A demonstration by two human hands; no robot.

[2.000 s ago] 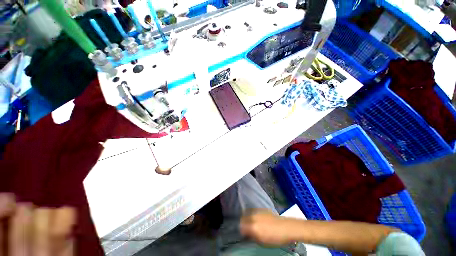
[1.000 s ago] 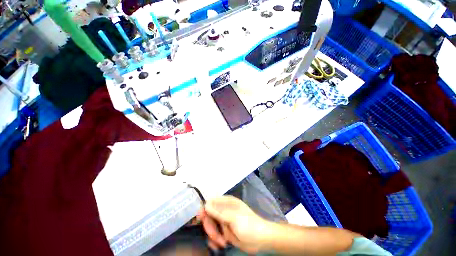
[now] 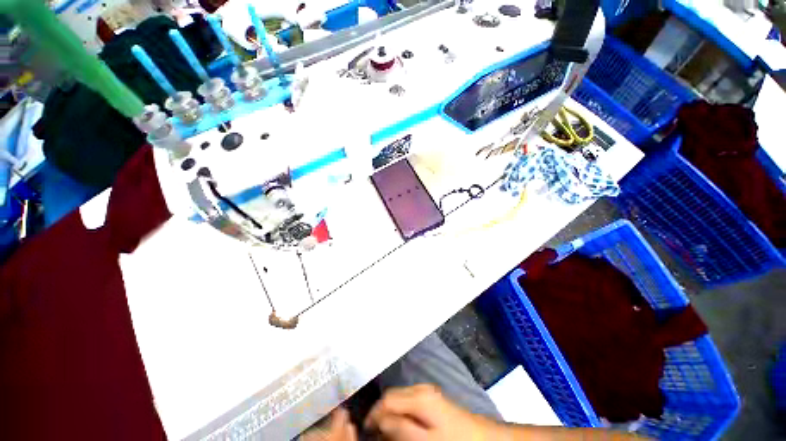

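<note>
My right hand [image 3: 418, 413] is at the bottom centre, below the table's front edge, fingers curled beside something dark. I cannot tell if it grips it. My left hand [image 3: 332, 427] shows only as blurred fingers at the bottom edge, close to the right; its hold is hidden. Dark red cloth [image 3: 60, 319] lies at the left, its edge clear of the needle. The white sewing machine [image 3: 336, 112] has its presser foot area [image 3: 293, 234] beside a small red bit [image 3: 321, 231]. Thin dark lines run from there to a small brown spot [image 3: 283, 320].
A smartphone [image 3: 407, 200] lies on the white table [image 3: 371, 319], with a ringed cord [image 3: 476, 191] beside it. Checked cloth [image 3: 560, 175] and yellow-handled scissors [image 3: 569, 127] lie further right. Blue baskets [image 3: 715, 370] with dark red cloth stand on the floor at right. A ruler strip [image 3: 276, 400] follows the front edge.
The red cloth has shifted left, away from the needle. My right hand has gone from above the table edge to lower down; the dark strip at its fingertips no longer shows clearly. Left fingers now show beside it.
</note>
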